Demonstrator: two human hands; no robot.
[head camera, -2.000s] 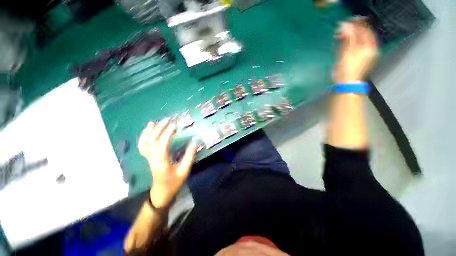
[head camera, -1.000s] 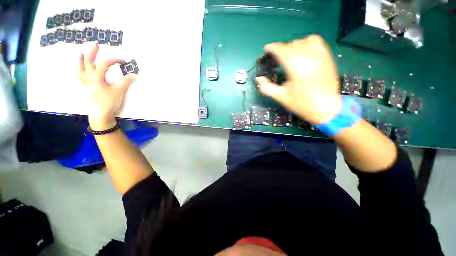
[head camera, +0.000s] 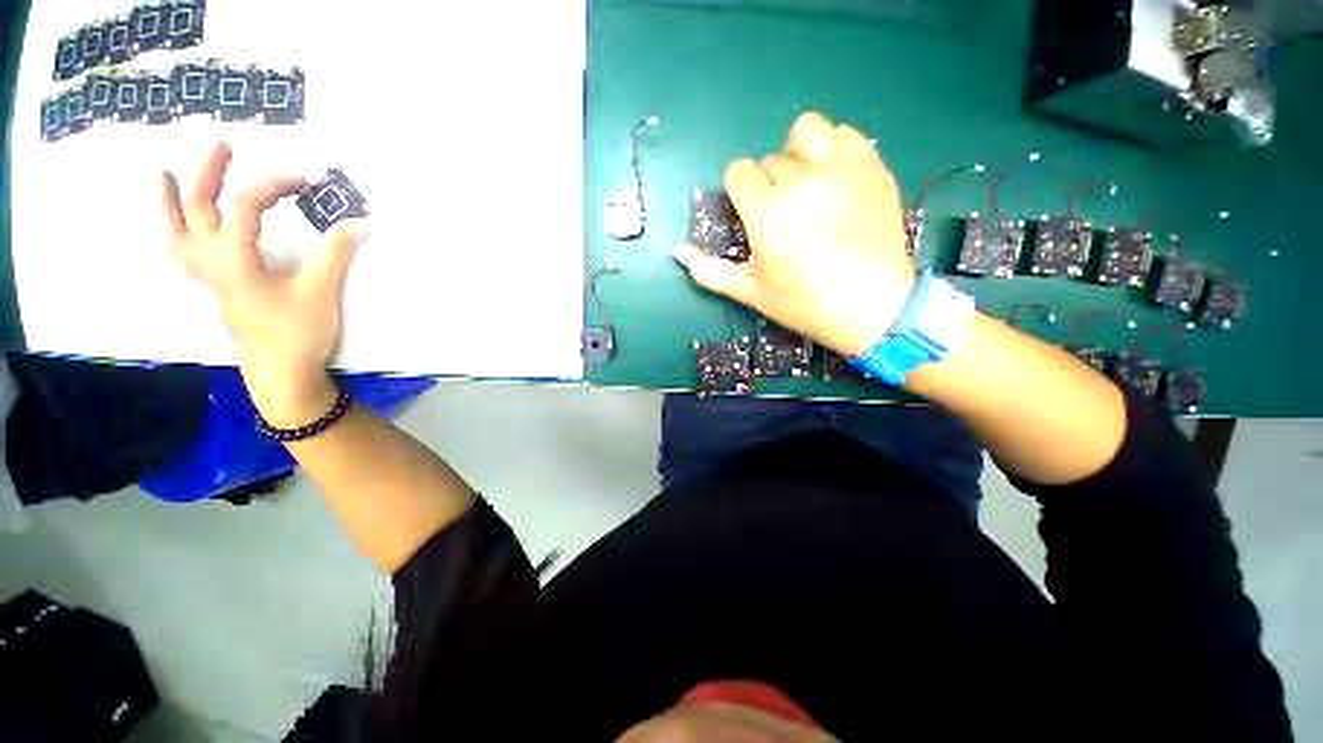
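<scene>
My left hand (head camera: 276, 276) pinches a dark square board with a pale outlined centre (head camera: 332, 200) between thumb and index finger, above the white sheet (head camera: 464, 189). My right hand (head camera: 820, 225) is over the green mat (head camera: 653, 73), thumb and fingers around a dark circuit board module (head camera: 714, 221). The hand partly hides this module; whether it touches the mat I cannot tell. A small silvery part with a thin lead (head camera: 625, 216) lies to its left, and a darker wired part (head camera: 598, 344) lies near the front edge.
Two rows of square boards lie at the sheet's far left (head camera: 196, 90). Modules with thin leads stand in two rows at right (head camera: 1062, 247), the front row partly hidden by my right arm. A dark box with a metal top (head camera: 1103, 66) stands far right.
My right hand has moved slightly left with its module, where a silvery wired part showed before. My left hand still holds its board, now a little further left.
</scene>
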